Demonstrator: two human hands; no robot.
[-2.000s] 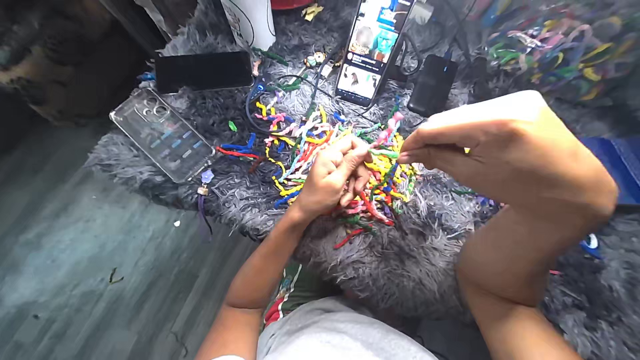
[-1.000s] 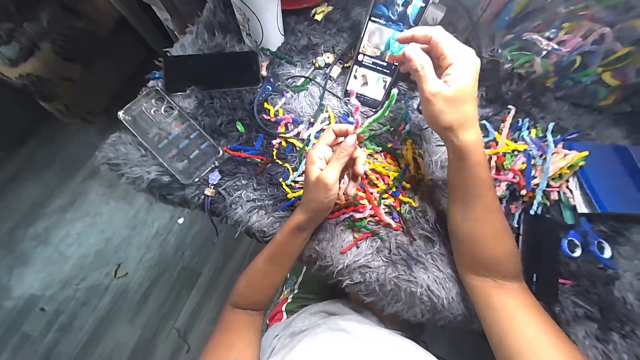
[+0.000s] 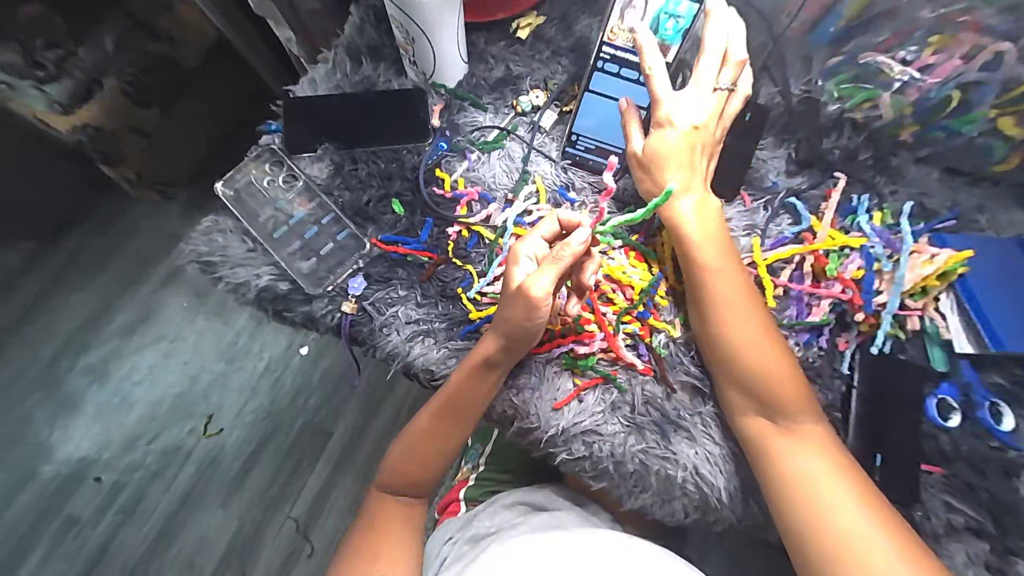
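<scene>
Between the thumb and fingers of my left hand point(image 3: 552, 268) are pinched fuzzy stems, with a pink one point(image 3: 606, 188) standing up and a green one point(image 3: 640, 211) slanting right. Beneath and beside that hand lies a loose pile of short fuzzy stems in many colours point(image 3: 632, 292). My right hand point(image 3: 692, 104) is spread over a lit phone point(image 3: 596, 104), its thumb and forefinger at the screen; it holds nothing that I can see. Under its wrist side sits a dark object point(image 3: 736, 148), partly hidden.
Grey shaggy fabric point(image 3: 640, 448) covers the surface. At left lie a dark phone point(image 3: 358, 120) and a clear phone case point(image 3: 296, 220) with a charm; behind stands a white cup point(image 3: 428, 40). Right are more coloured stems point(image 3: 840, 264), blue-handled scissors point(image 3: 972, 408) and a blue folder point(image 3: 992, 280).
My right hand has left the stems at my left hand and moved up to the phone, where its screen now shows a different picture. My left hand still grips its stems.
</scene>
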